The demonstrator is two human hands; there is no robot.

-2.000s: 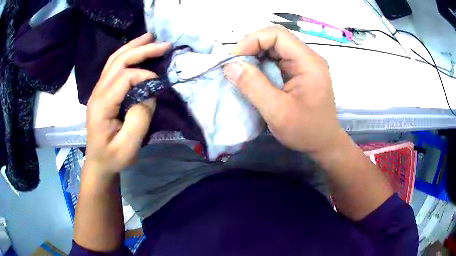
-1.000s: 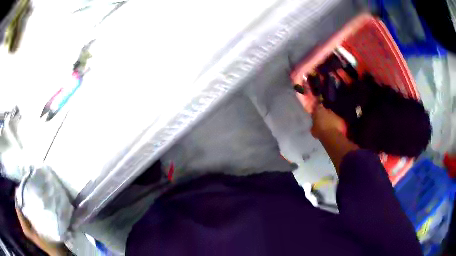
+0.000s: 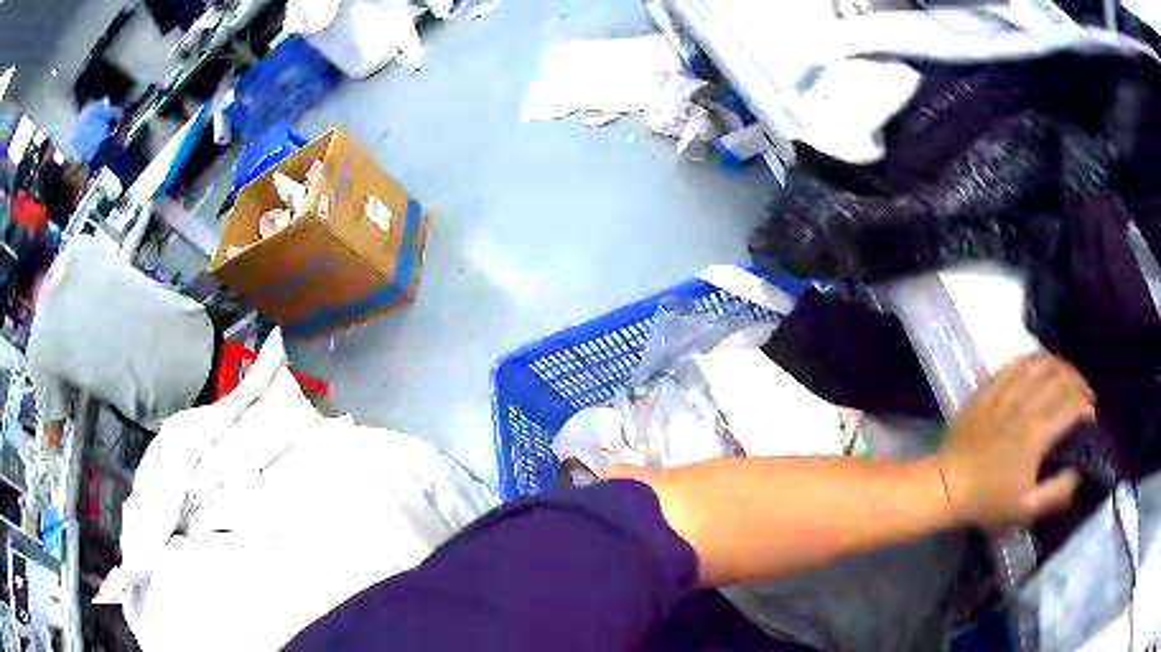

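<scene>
My left hand [image 3: 1022, 443] is at the right of the view, over the table edge, with its fingers curled round a bunch of the dark garment. Black white-flecked fabric [image 3: 942, 210] lies across the table corner, and one speckled sleeve-like part hangs past the edge. Smooth dark lining [image 3: 847, 350] hangs below it over the blue crate. Pale thin cloth [image 3: 1082, 573] shows below my left hand at the lower right. My right hand is out of the picture.
A blue plastic crate [image 3: 516, 382] holding white cloth and clear plastic stands left of the table edge [image 3: 942, 344]. A large white cloth heap [image 3: 293, 510] is at the lower left. An open cardboard box [image 3: 318, 248] stands on the floor. A person's grey-clad back [image 3: 121, 331] is at the far left.
The view has swung from the red basket to the left side. My right hand, earlier at the basket, has left the picture. My left hand now shows at the right, on the dark garment.
</scene>
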